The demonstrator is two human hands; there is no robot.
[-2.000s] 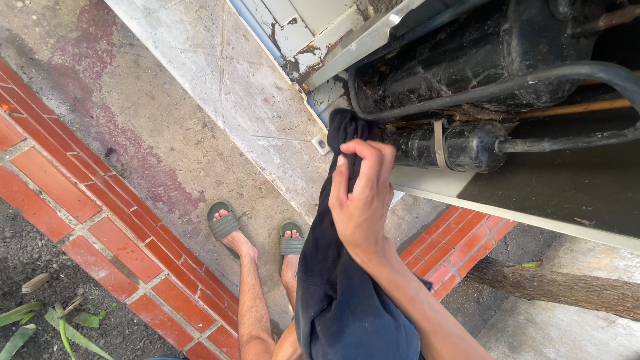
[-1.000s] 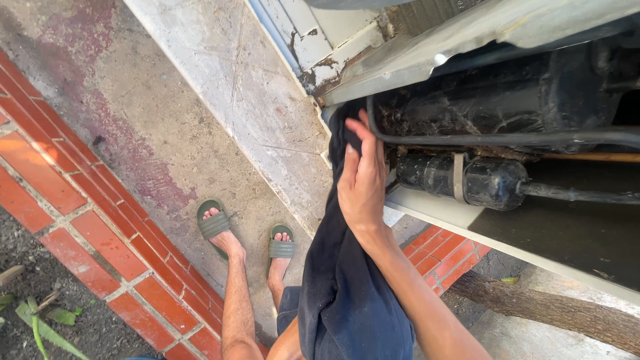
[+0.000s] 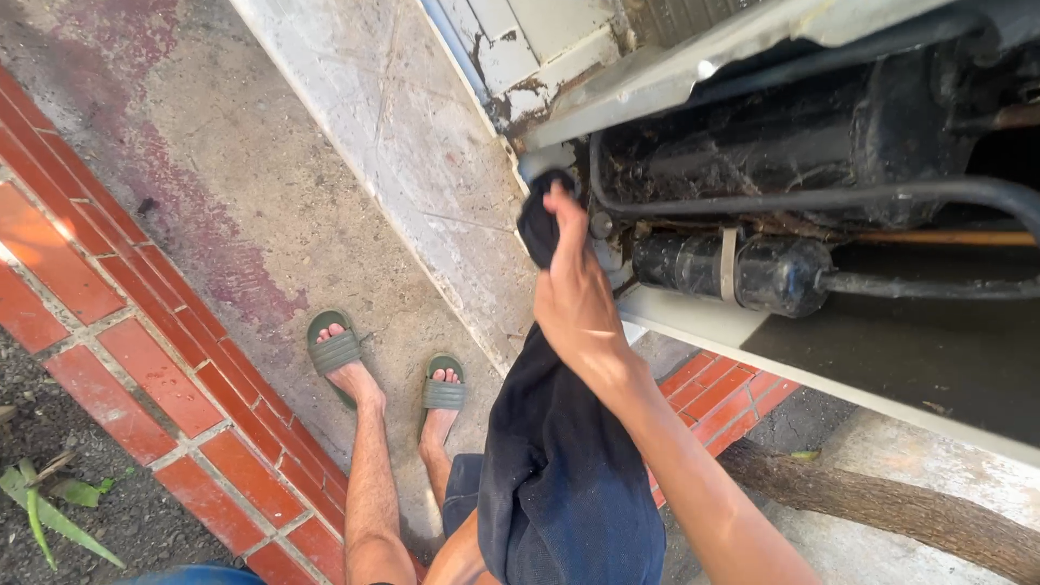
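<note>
My right hand (image 3: 581, 301) grips the bunched upper end of a dark cloth (image 3: 569, 479) and holds it against the inner left corner of an open metal housing (image 3: 691, 313). The rest of the cloth hangs down toward my body. Just right of the hand, a black cylinder with a metal strap (image 3: 731, 268) lies along the housing floor. A bent black tube (image 3: 772, 201) runs above it, in front of a larger dirty black vessel (image 3: 747, 138). My left hand is hidden behind the cloth; only part of that forearm (image 3: 461, 556) shows.
A jagged metal panel edge (image 3: 699, 73) overhangs the opening. A pale stone ledge (image 3: 406, 162) borders it on the left. My sandalled feet (image 3: 345, 357) stand on concrete beside a low red brick border (image 3: 162, 382). A tree trunk (image 3: 877, 496) lies at the lower right.
My right hand was deeper in the corner, beside the bent tube, one second ago; now it is nearer the housing's left edge, with a bunch of cloth showing above the fingers.
</note>
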